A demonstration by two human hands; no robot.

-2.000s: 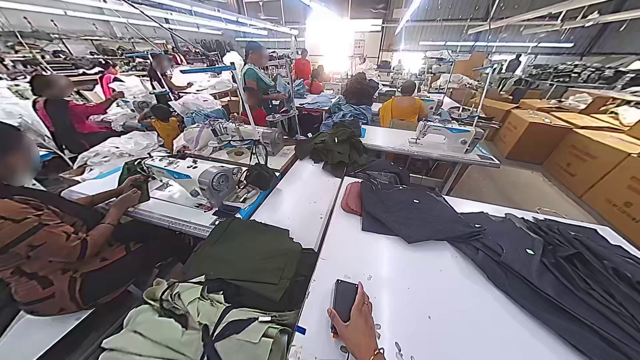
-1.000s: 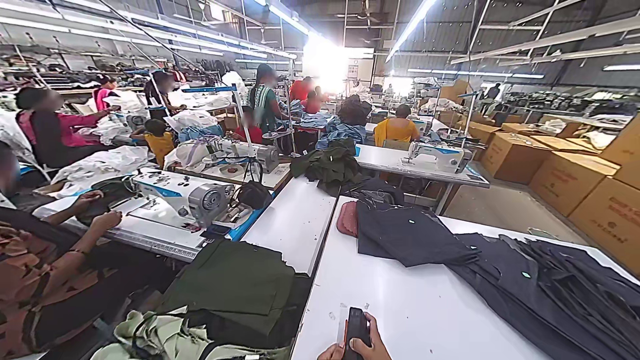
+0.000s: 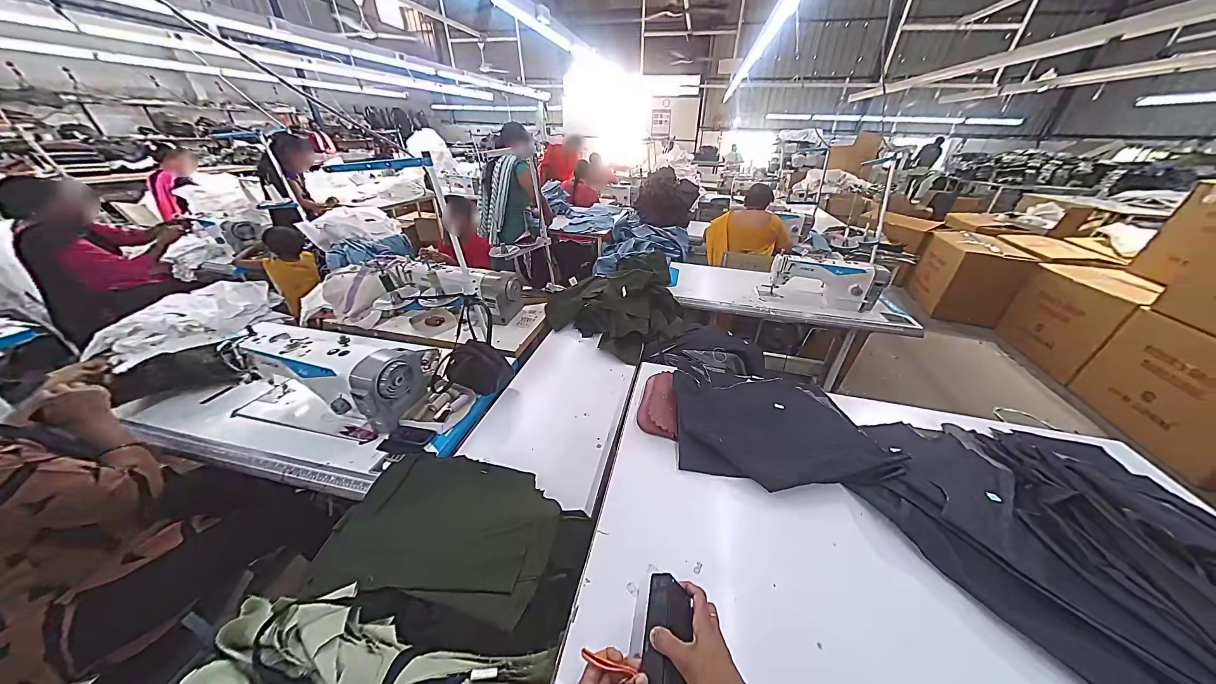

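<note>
A black rectangular object (image 3: 667,617), perhaps a phone or small case, stands over the white table (image 3: 750,541) at the lower middle of the head view. My right hand (image 3: 701,638) grips it from the right, thumb on its near face. My left hand (image 3: 611,668) is at the bottom edge, just left of the black object, its fingers closed on a thin orange-red strip (image 3: 608,659); most of this hand is cut off. Dark navy cloth pieces (image 3: 779,427) lie farther up the table, partly over a maroon pad (image 3: 656,406).
Dark green cloth (image 3: 446,532) and pale green cloth (image 3: 304,636) are stacked at left. Beyond them, a co-worker's arm (image 3: 95,427) is near a sewing machine (image 3: 332,370). Another machine (image 3: 826,280) stands ahead. Cardboard boxes (image 3: 1073,313) line the right.
My left hand has come in beside the black object, which only my right hand touched two seconds ago. The orange-red strip now shows in my left fingers.
</note>
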